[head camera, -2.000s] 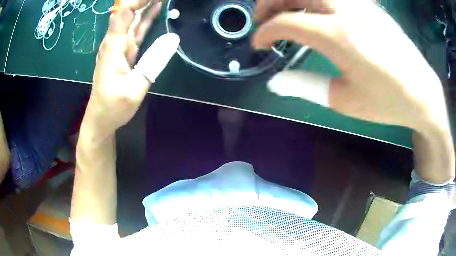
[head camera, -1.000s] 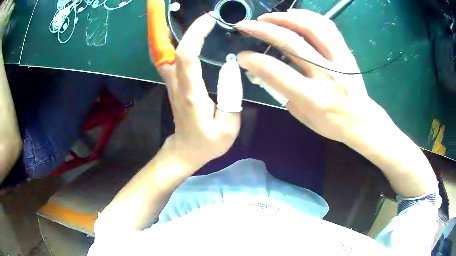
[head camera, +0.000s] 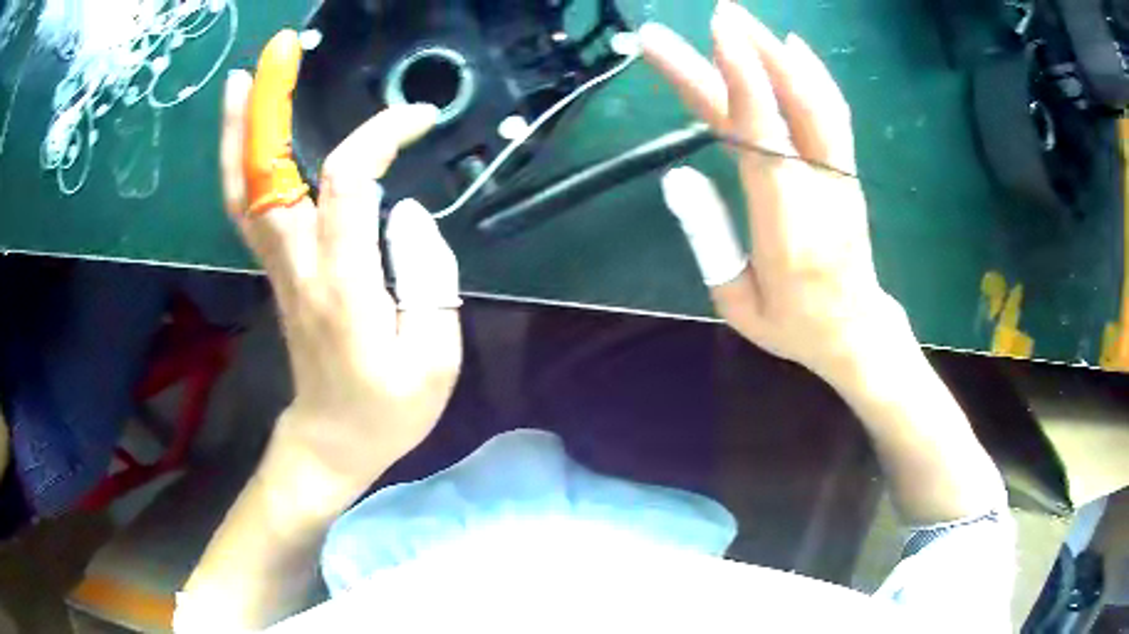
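A black plastic housing (head camera: 372, 118) with a shiny silver centre ring (head camera: 430, 84) lies on the bench. A thin white cord (head camera: 563, 97) with white pads runs along its near right side, from my left thumb to a pad at my right fingertip. My left hand (head camera: 353, 260) holds the housing's near left edge, index tip over the ring, white-cotted thumb at the rim; another finger wears an orange cot. My right hand (head camera: 786, 217) has its fingers apart, one tip touching the pad. A thin dark strand (head camera: 792, 157) crosses its fingers. A black bar (head camera: 594, 180) lies beside the housing.
A tangled white cord pile (head camera: 118, 62) lies at the far left of the green bench (head camera: 594, 266). Black housings (head camera: 1052, 99) are grouped at the far right, near yellow edging (head camera: 1118, 248). A cardboard box (head camera: 124, 594) is at lower left, below the bench edge.
The housing now shows lower and farther left in view, with the cord pulled into a line across its near right side. My hands have moved apart. Black housings at the right have come into view.
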